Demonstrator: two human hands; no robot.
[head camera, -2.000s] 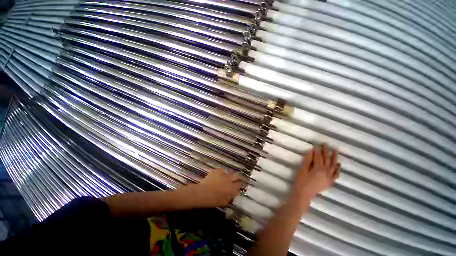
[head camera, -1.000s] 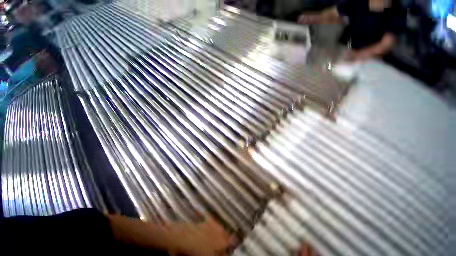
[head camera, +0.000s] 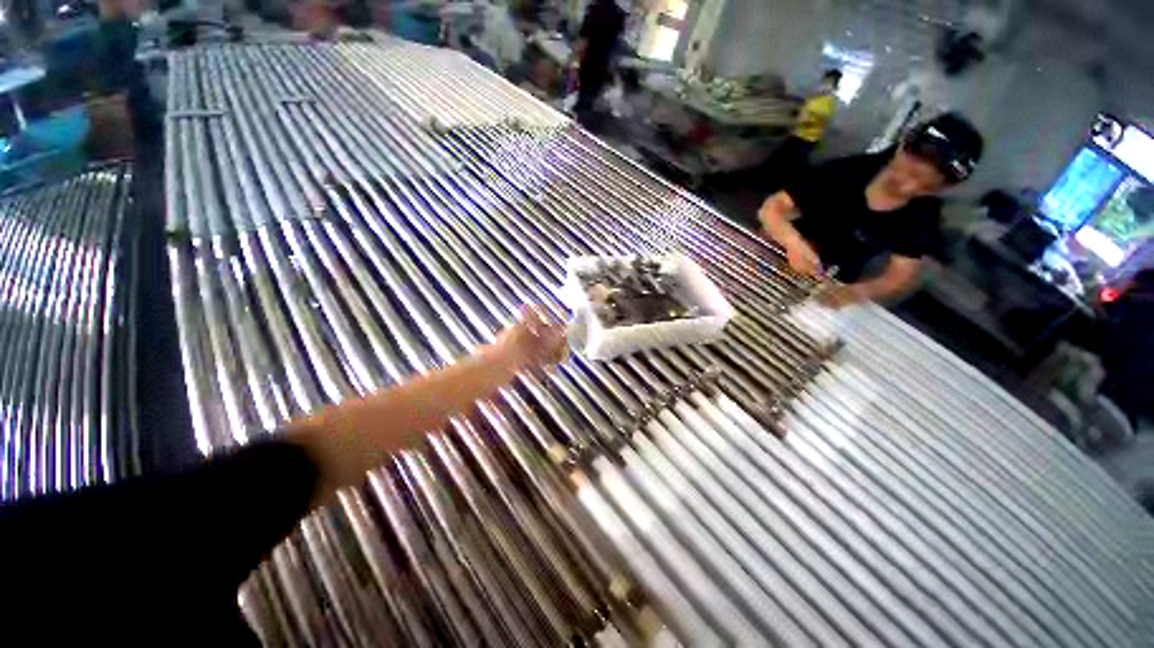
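Note:
A white open clip box (head camera: 652, 310) full of small metal pieces rests on the shiny tubes of the rack (head camera: 443, 272). My left hand (head camera: 538, 342) reaches forward over the tubes and grips the box at its near left end; the fingertips are blurred. White sheer curtain fabric (head camera: 810, 506) lies ribbed over the tubes on the right. Small metal clips (head camera: 652, 411) line the fabric's edge. My right hand is out of the picture.
A person in a dark top and cap (head camera: 886, 209) stands across the rack, hands at the fabric's far edge. Another tube rack (head camera: 63, 342) stands at the left, past a dark gap. People and a bright screen (head camera: 1101, 190) show behind.
The view has lifted towards the far side. My left hand has moved forward off the fabric edge to the box, which now sits nearer. My right hand has left the picture.

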